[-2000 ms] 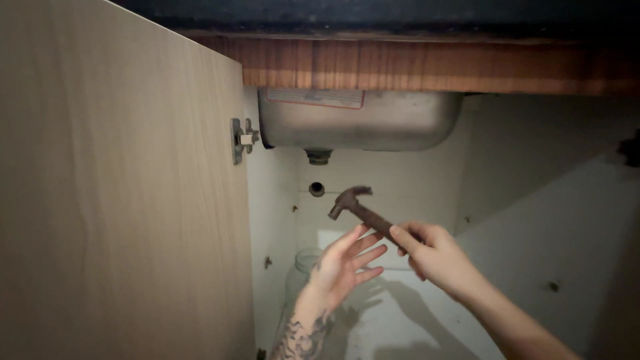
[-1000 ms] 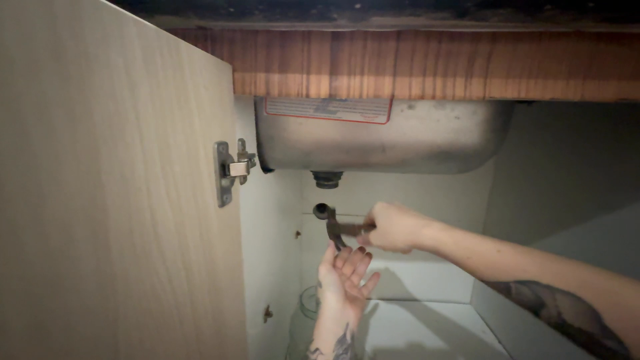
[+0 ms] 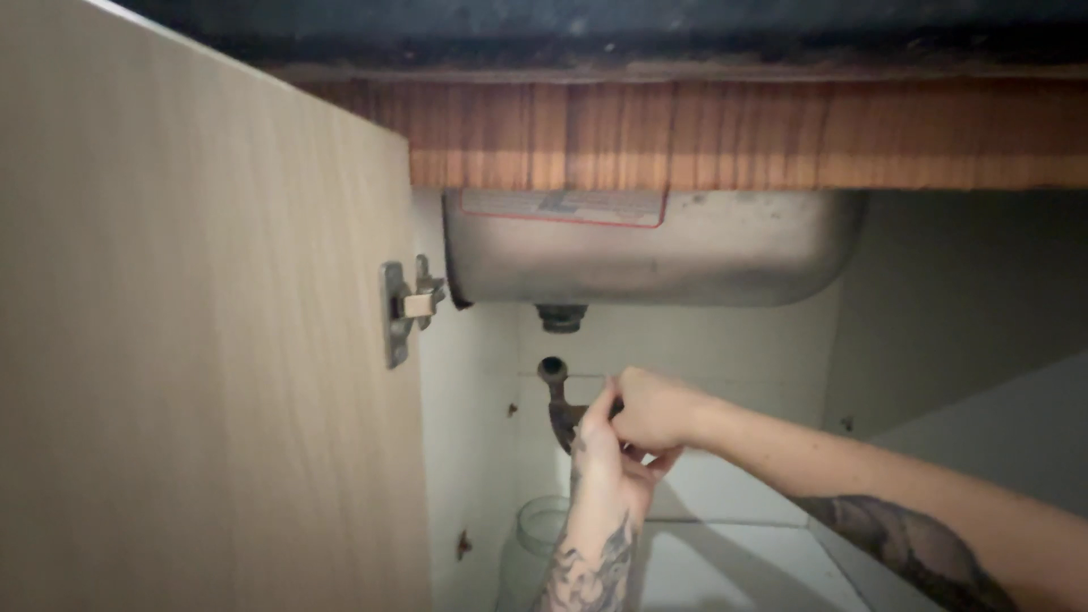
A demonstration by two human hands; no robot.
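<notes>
Under a steel sink basin [image 3: 680,263], my right hand [image 3: 654,408] is closed around the handle of a claw hammer [image 3: 563,416]. The metal head points left, one end close to the open mouth of a drain pipe [image 3: 552,367] in the back wall; whether they touch cannot be told. My left hand [image 3: 610,463] is raised from below, against the right hand and beside the handle; its fingers are partly hidden, so its hold on the handle is unclear. Above the pipe, the sink's drain fitting [image 3: 561,318] hangs from the basin with nothing joined to it.
A wooden cabinet door [image 3: 212,340] stands open at the left on a metal hinge [image 3: 408,306]. Below the hands, a glass jar [image 3: 535,544] stands near the left side wall. A wood-grain rail [image 3: 722,136] runs under the dark countertop edge [image 3: 595,38].
The hammer has moved from in front of the back wall to the pipe mouth, its handle now more level. My left hand has closed in on the right hand. The view has moved closer.
</notes>
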